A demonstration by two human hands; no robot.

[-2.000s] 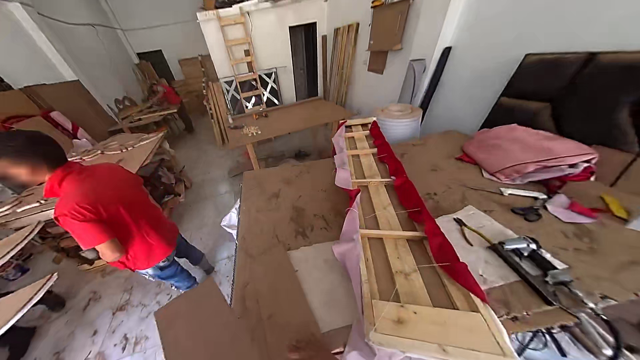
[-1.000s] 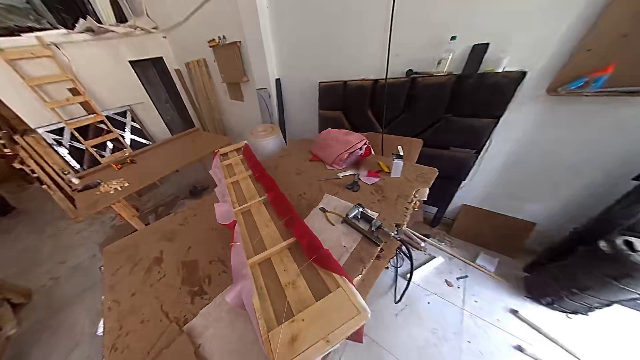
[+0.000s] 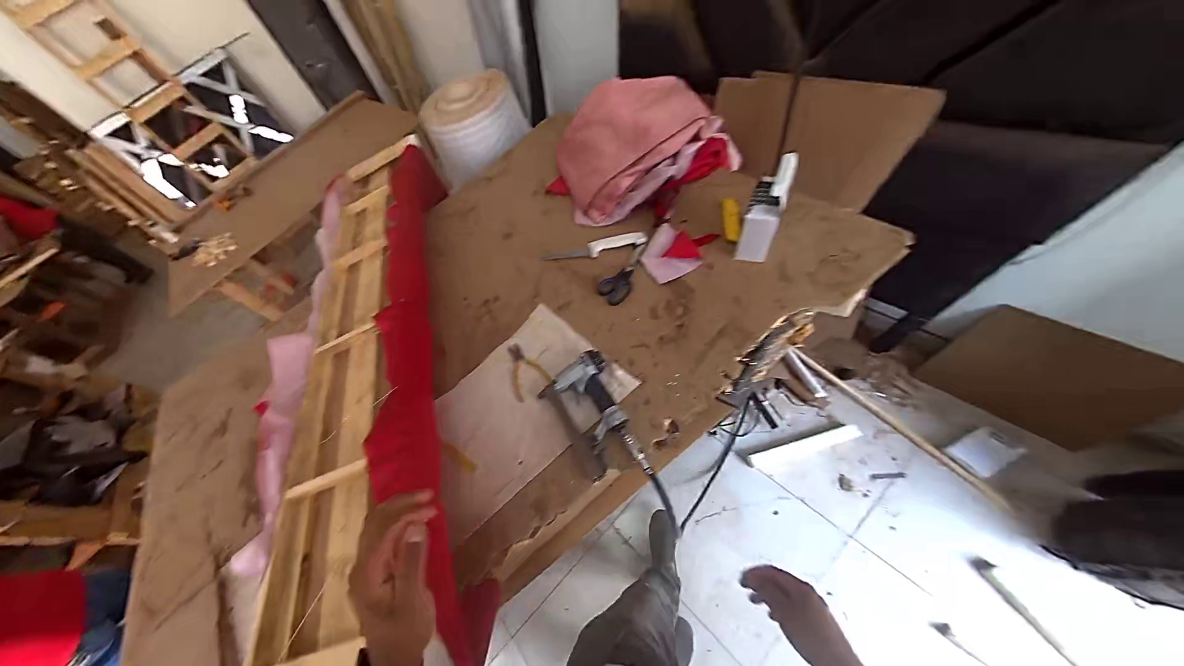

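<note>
A long wooden frame (image 3: 347, 407) with crosspieces lies on the table, red fabric (image 3: 407, 342) along its right side and pink fabric (image 3: 289, 379) along its left. My left hand (image 3: 396, 564) is over the near part of the frame, at the red fabric's edge; whether its fingers grip the cloth does not show. Out past the table edge, above the floor, my right hand (image 3: 795, 606) holds nothing, its fingers slightly curled. A pneumatic staple gun (image 3: 592, 384) with a hose lies near the table edge, beside yellow-handled pliers (image 3: 529, 370). Farther back are black-handled scissors (image 3: 618, 282).
Bundled pink fabric (image 3: 634, 143), a white box (image 3: 758, 231) and a yellow tool (image 3: 731, 220) are on the table's far part. Behind stands a white roll (image 3: 474, 125). A wooden stick (image 3: 906, 430) and a white strip (image 3: 803, 446) lie on the floor.
The view has swung right and down, closer to the table. Both my hands are now in view; neither showed one second ago. The staple gun still lies on the table.
</note>
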